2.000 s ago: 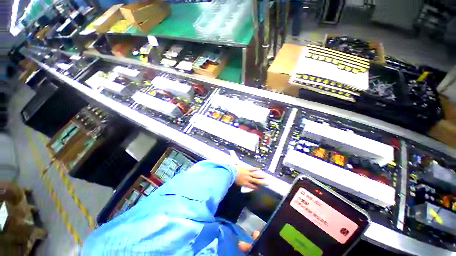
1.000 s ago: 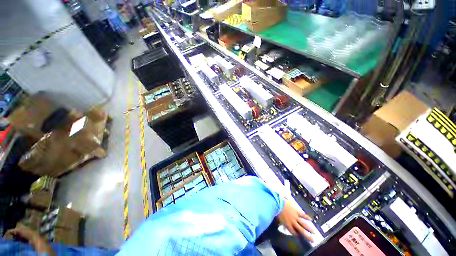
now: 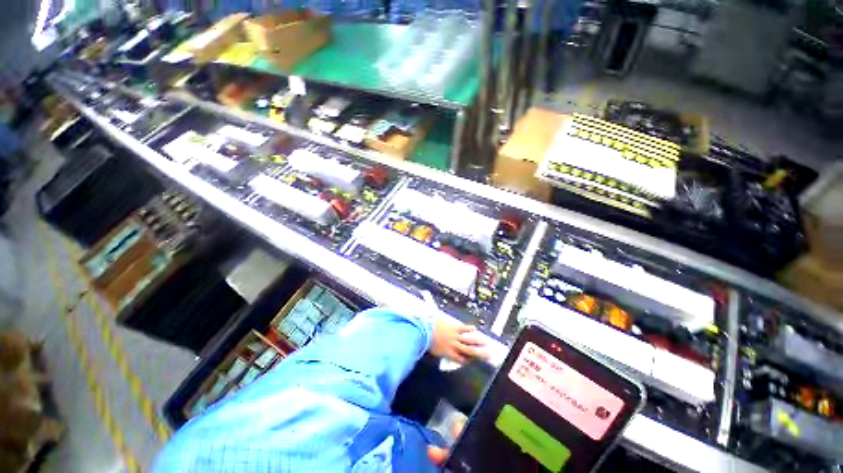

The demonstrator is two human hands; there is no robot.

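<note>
A smartphone with a dark screen, a pink box and a green button is at the bottom centre. My right hand holds it; only a fingertip shows at its left edge. My left hand, in a blue sleeve, rests on the conveyor rail, with crumpled white cloth bunched at the fingers. The palm is hidden. Circuit boards with long pale bars and orange-copper coils lie in a row on the line beyond the rail.
Black totes and cartons of pale blue-green parts stand below the rail. A green shelf with clear trays is behind the line. Striped white strips lie at the right. Yellow-black tape marks the floor.
The view swung left and down, then back. The phone left most of the picture and returned with its screen in full view. My left hand stays on the rail.
</note>
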